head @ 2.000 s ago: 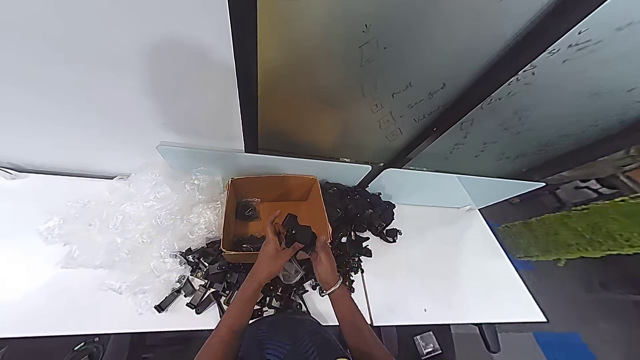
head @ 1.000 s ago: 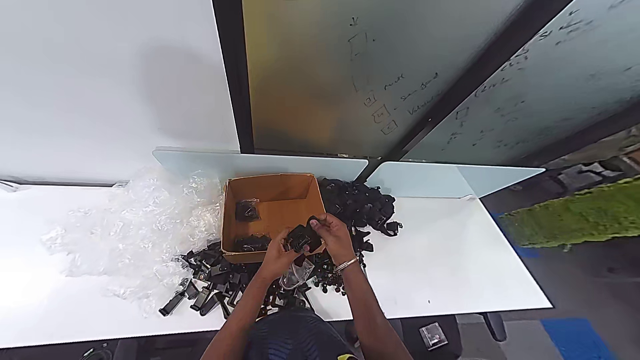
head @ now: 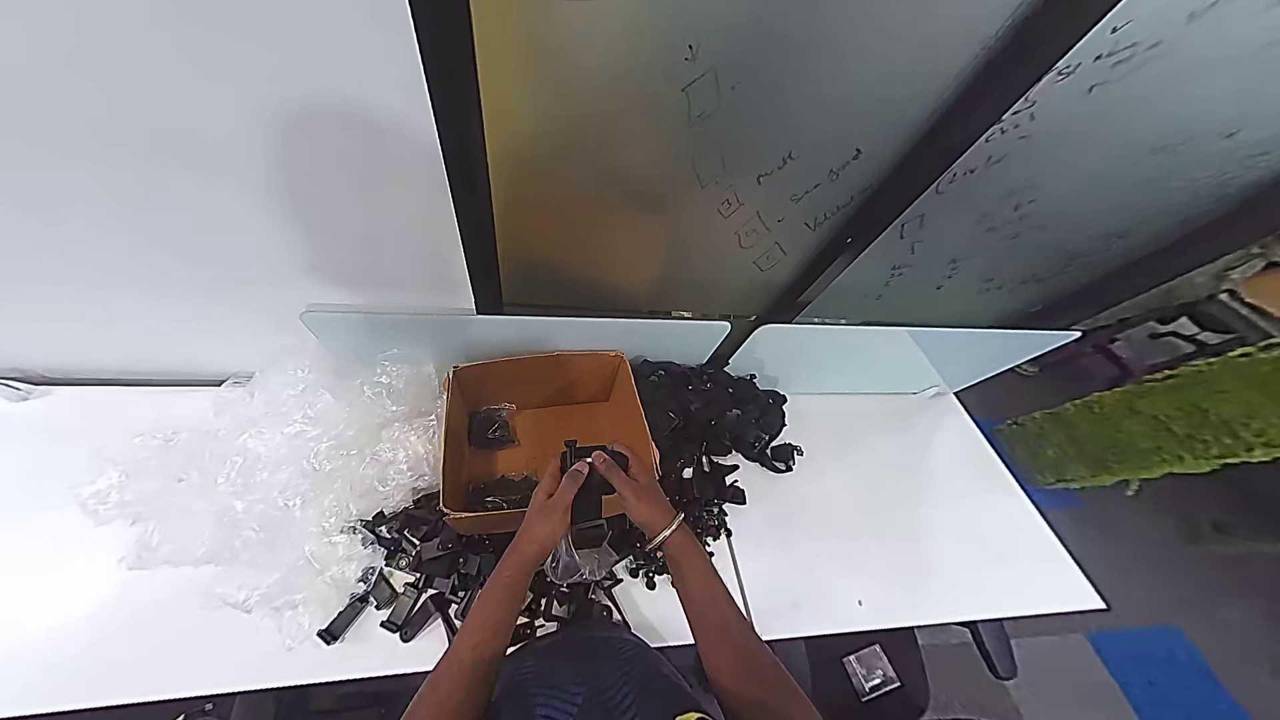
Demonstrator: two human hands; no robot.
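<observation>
My left hand (head: 549, 502) and my right hand (head: 636, 492) meet over the near right part of an open cardboard box (head: 457, 400). Between them they grip a black plastic part (head: 590, 480), whose exact kind I cannot tell. A bracelet circles my right wrist. Inside the box, a black item in a clear bag (head: 492, 428) rests at the left, and more dark bagged items (head: 503, 492) lie along the near side. Below my hands is a clear plastic bag (head: 582, 560), partly hidden, with something dark at its top.
A wide heap of clear plastic bags (head: 260, 480) spreads left of the box. Black clamp-like parts (head: 430, 570) are piled in front of it, and a heap of black parts (head: 715, 415) lies to its right. Low glass dividers (head: 520, 328) stand along the back of the white table (head: 900, 520).
Both hands stay around the black part; it has been turned, and my fingers now press on its top. The view has shifted slightly.
</observation>
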